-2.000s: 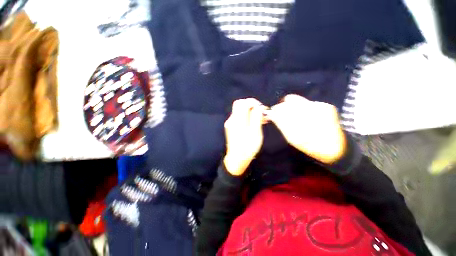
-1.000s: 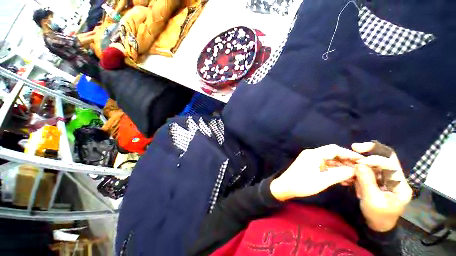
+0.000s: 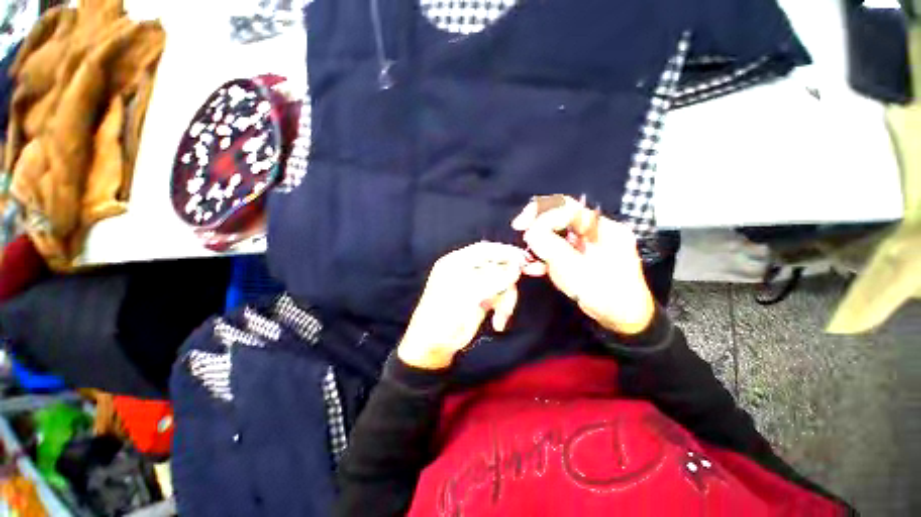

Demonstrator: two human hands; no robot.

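Observation:
A navy padded vest (image 3: 404, 151) with checked lining lies spread over the white table and down to my lap. My left hand (image 3: 465, 298) and my right hand (image 3: 581, 252) meet above its lower middle, fingertips close together. Something tiny is pinched between them, too small to name. My right hand also has a small brown piece at its index finger. A pale thread (image 3: 379, 45) with a looped end lies on the vest's upper left. A dark red round dish (image 3: 227, 157) with scattered white pieces stands left of the vest.
Brown padded garments (image 3: 76, 131) lie at the table's far left, a clear crumpled packet (image 3: 265, 22) above the dish. More navy vests (image 3: 263, 444) hang at my lower left. A black object (image 3: 877, 50) is at the upper right, beige cloth (image 3: 879, 278) at the right edge.
The view has swung back from the left to the table. My hands, one second ago close together at the lower right, now meet over the vest's lower middle, fingertip to fingertip.

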